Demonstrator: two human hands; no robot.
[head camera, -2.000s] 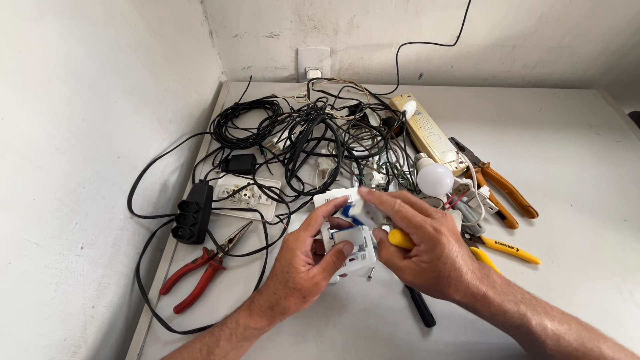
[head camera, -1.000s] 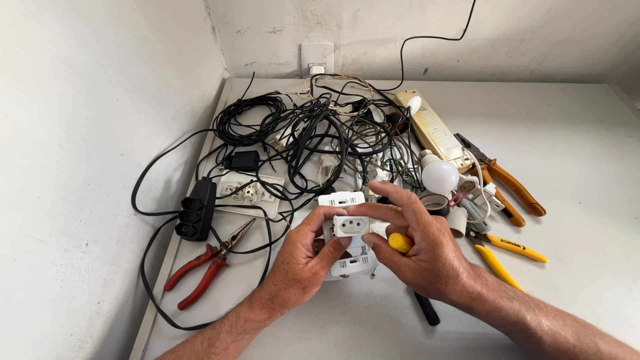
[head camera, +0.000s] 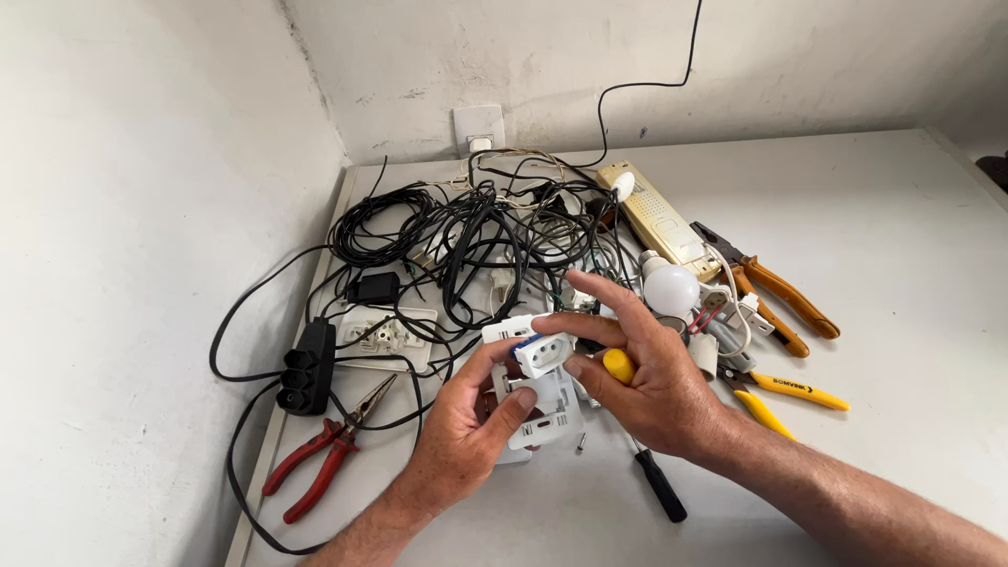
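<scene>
My left hand (head camera: 472, 417) grips a white plastic mounting frame (head camera: 543, 425) with its thumb on the front. My right hand (head camera: 646, 370) pinches a white three-hole socket module (head camera: 545, 356) with a blue back, tilted at the frame's upper part. A yellow handle (head camera: 619, 366) shows in my right palm; the rest of that tool is hidden. Just below the hands, a small screw (head camera: 582, 442) and a screwdriver with a black handle (head camera: 660, 487) lie on the table.
Tangled black cables (head camera: 472, 244) fill the back. Red-handled long-nose pliers (head camera: 331, 457), a black multi-outlet block (head camera: 307, 370) and a socket plate (head camera: 425, 323) are left. A cream handset (head camera: 657, 220), light bulb (head camera: 671, 290), orange-handled pliers (head camera: 768, 295) and yellow-handled cutters (head camera: 795, 390) are right.
One second ago the socket module sat flat and level across the middle of the frame; now it is tilted and higher, and my right index and middle fingers are more spread.
</scene>
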